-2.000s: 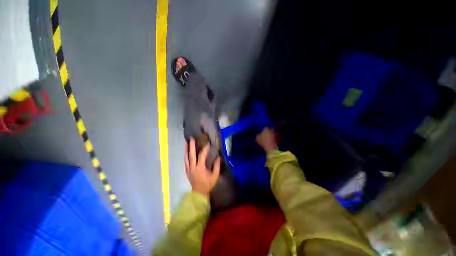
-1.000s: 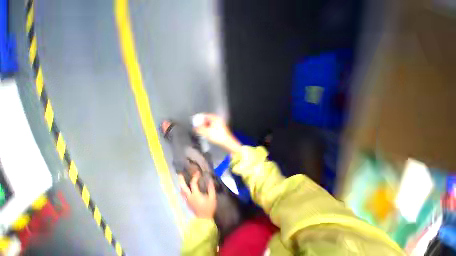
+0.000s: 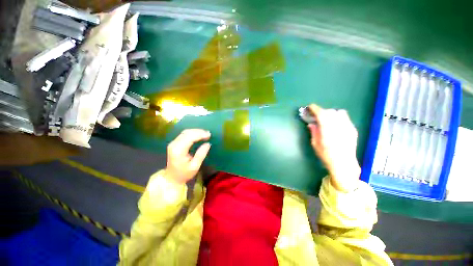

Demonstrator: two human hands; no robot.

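Observation:
My left hand is over the front edge of the green bench, thumb and fingers apart, with nothing visible in it. My right hand is over the bench left of the blue tray, its fingertips closed on a small silver-white object. Most of that object is hidden, so I cannot tell what it is. Amber-green film sheets lie overlapping on the bench, with strong glare. A smaller amber piece lies nearer the front edge.
An open carton at the left holds loose metal housings and crumpled printed paper. The blue tray at the right holds rows of housings. A white sheet lies beside it. A blue thing stands on the floor.
The view has swung from the floor and my legs to the bench. My left hand has left my leg and is over the bench edge. My right hand is over the bench, still pinching something whitish.

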